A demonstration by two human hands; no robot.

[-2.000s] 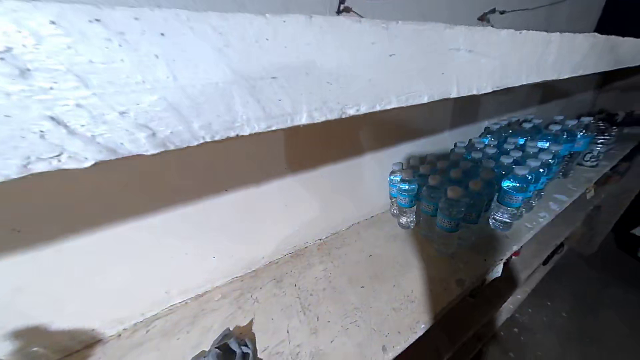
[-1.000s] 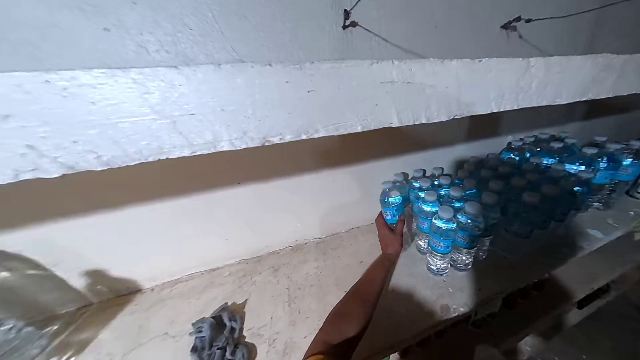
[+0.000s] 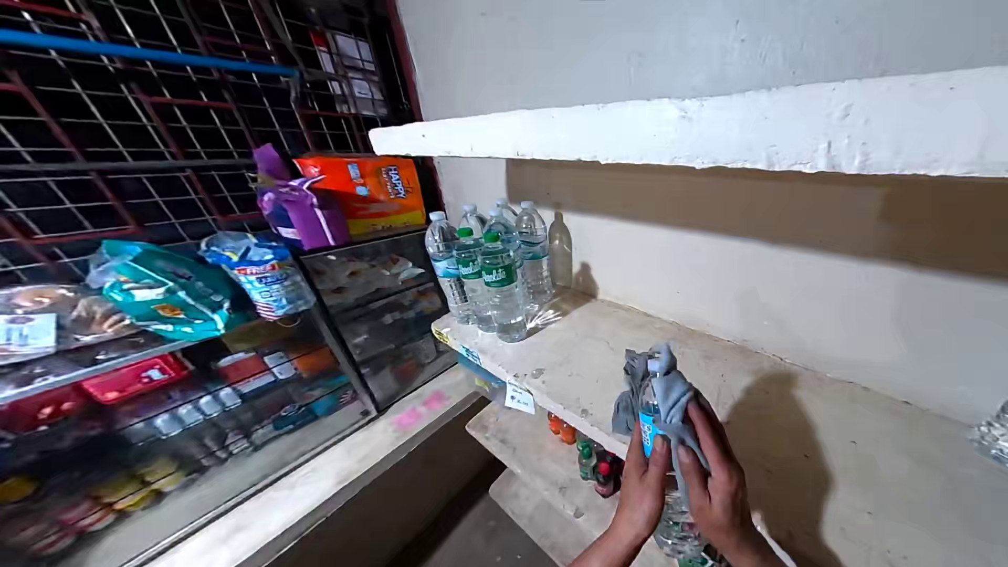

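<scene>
Low at the right of centre, a clear plastic water bottle (image 3: 647,425) with a blue label is held between both hands, above the shelf's front edge. My left hand (image 3: 644,488) grips the bottle's side from the left. A grey cloth (image 3: 674,394) drapes over the bottle's cap and upper part, and my right hand (image 3: 718,472) presses it against the bottle from the right. The bottle's lower part shows between the wrists. The concrete shelf (image 3: 583,354) lies behind the hands.
Several large water bottles (image 3: 504,291) stand at the shelf's left end. Lower shelves (image 3: 512,449) hold small drink bottles (image 3: 587,457). A glass display case (image 3: 370,315) with packaged goods is on the left, before a wire grille (image 3: 157,118). A white ledge (image 3: 709,126) runs overhead.
The view has swung left. A hand that was at a blue-labelled bottle in the group is away from it; both hands now hold such a bottle. The grey cloth, earlier on the shelf, is now held.
</scene>
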